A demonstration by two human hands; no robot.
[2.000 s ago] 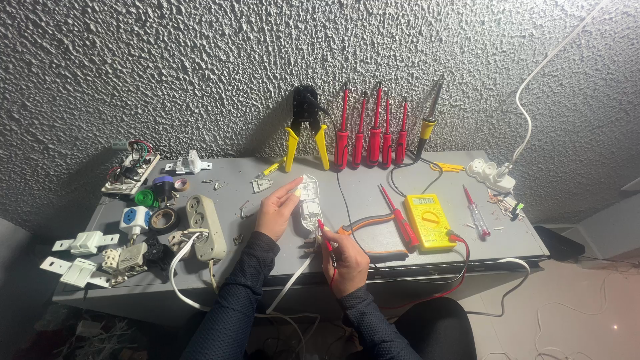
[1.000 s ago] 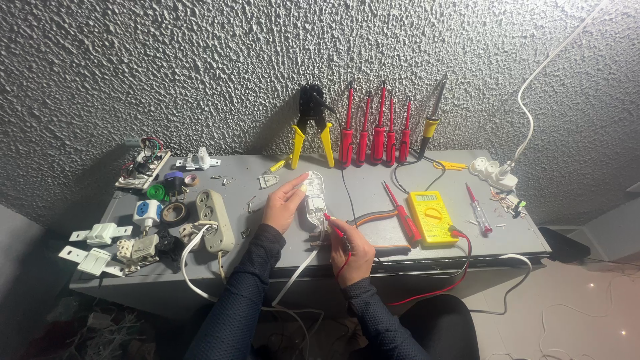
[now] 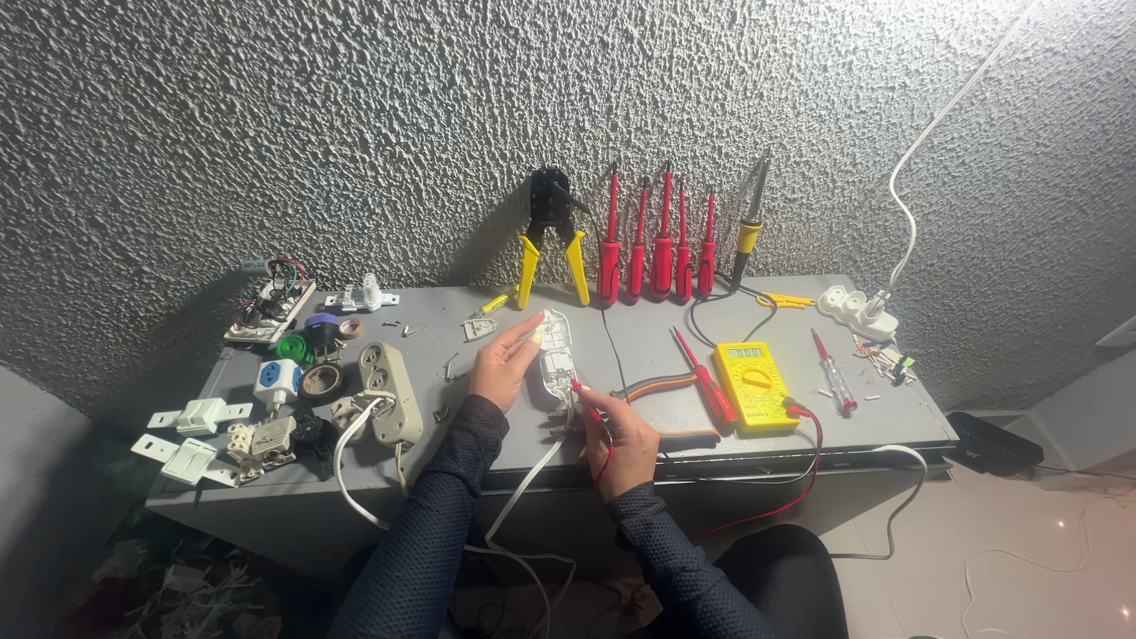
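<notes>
My left hand (image 3: 508, 362) grips the upper left edge of an opened white plastic power strip housing (image 3: 557, 362), whose inner parts face up. Between the fingers of my right hand (image 3: 619, 442) is a red multimeter probe (image 3: 593, 405), its tip at the lower end of the housing. A white cable (image 3: 525, 488) runs down from that end over the table edge. The yellow digital multimeter (image 3: 756, 387) lies to the right with a red lead plugged in. Orange-and-grey handled pliers (image 3: 661, 387), partly hidden by my right hand, and a red screwdriver (image 3: 706, 377) lie between.
Along the wall stand a yellow-handled crimping tool (image 3: 552, 235), several red screwdrivers (image 3: 662, 266) and a soldering iron (image 3: 750, 232). Sockets, tape rolls (image 3: 320, 382) and a grey power strip (image 3: 389, 390) crowd the left. A white socket block (image 3: 856, 312) and a voltage tester (image 3: 834, 377) are right.
My right hand stays near the lower end of the housing with the red probe, and my left hand keeps its grip on the housing. The view has shifted slightly.
</notes>
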